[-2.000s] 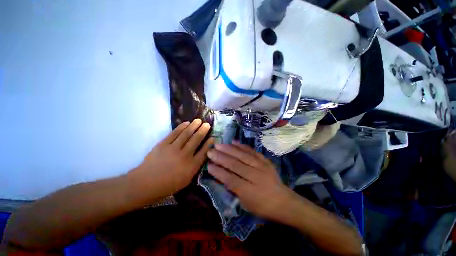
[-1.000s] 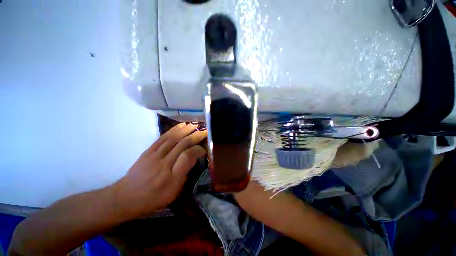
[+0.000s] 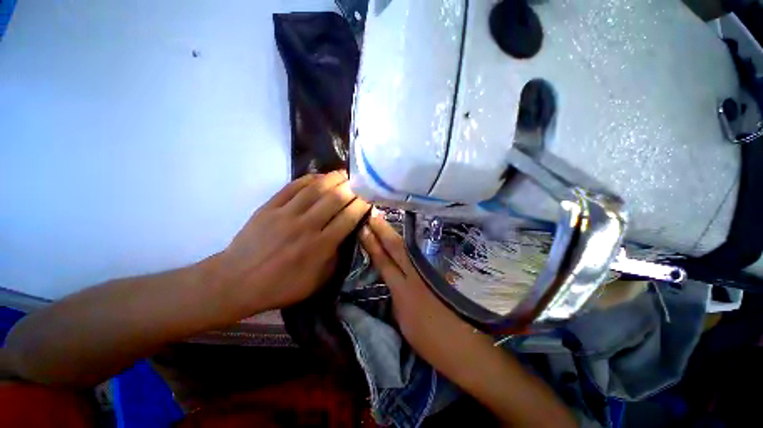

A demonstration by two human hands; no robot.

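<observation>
The dark, slightly shiny strip [image 3: 318, 92] lies flat on the white table along the left side of the machine head. My left hand [image 3: 293, 238] lies on it, fingers together and fingertips at the head's lower edge. My right hand [image 3: 397, 267] is partly behind the chrome guard [image 3: 577, 259], its fingertips touching my left fingertips. The denim garment [image 3: 381, 355] hangs below my right hand. The needle and presser foot are hidden, and I cannot tell whether either hand grips the cloth.
The large white machine head [image 3: 418, 109] fills the upper right. A cream thread bundle [image 3: 502, 267] hangs behind the guard. More denim [image 3: 652, 343] is bunched at the lower right. Blue crates or bins [image 3: 146, 397] show below the table edge.
My view has shifted, so the dark strip shows again left of the head. My right fingers, hidden behind the guard a second ago, now show beside my left fingertips.
</observation>
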